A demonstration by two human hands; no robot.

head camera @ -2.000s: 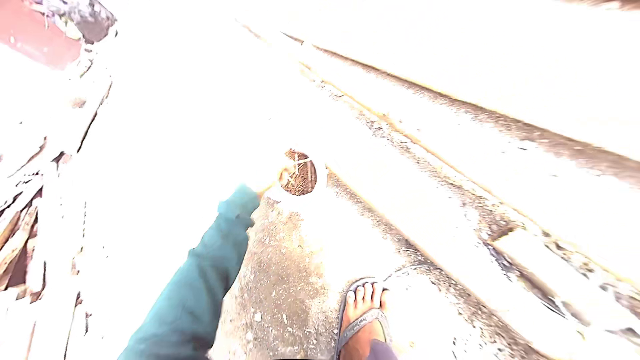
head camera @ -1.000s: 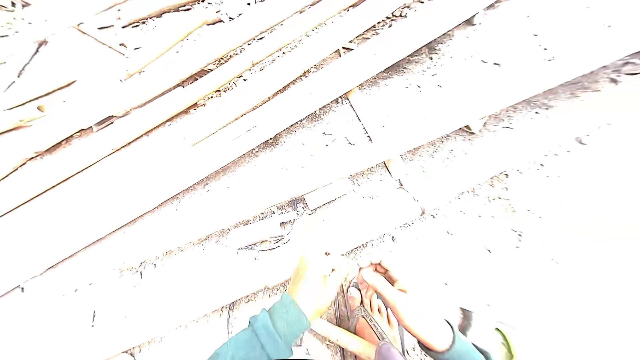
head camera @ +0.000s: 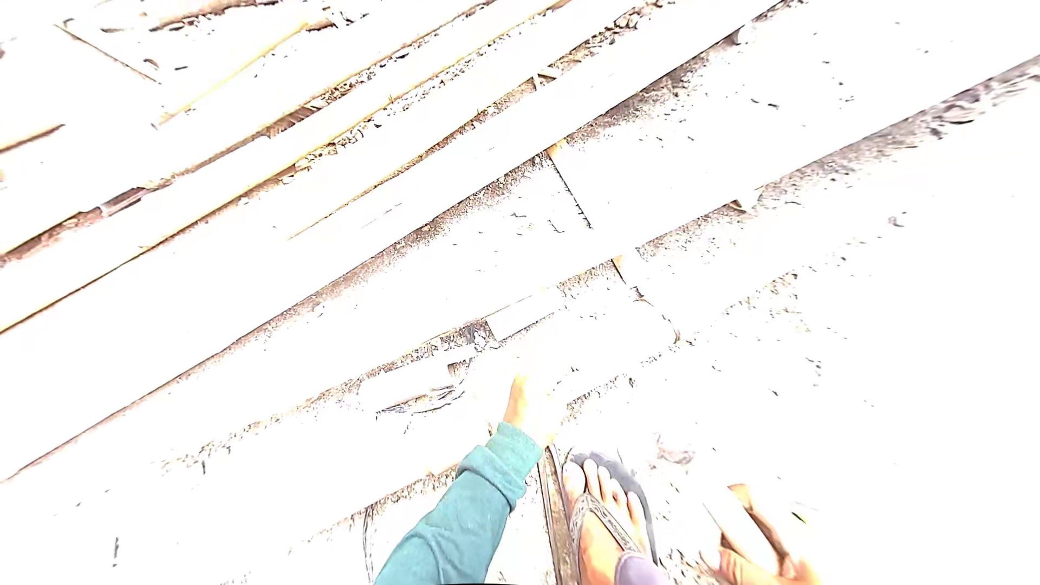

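The picture is badly overexposed. My left hand, below a teal sleeve, reaches down to the pale ground left of my foot; its fingers fade into the glare, so what it touches or holds is hidden. My right hand is low at the right, beside my foot, with its fingers bent and partly apart. Whether something lies in its fingers cannot be made out. A small pale rectangular block lies beyond my left hand, near some dark scraps.
My foot in a grey flip-flop stands between the hands, beside a narrow wooden strip. Long pale ledges with dirt along their edges run diagonally. Thin sticks lie at the upper left.
The view has swung strongly since the first frame, where a round container with brown contents stood by my left hand. Since one second ago, my right hand has moved away from my left, to the right.
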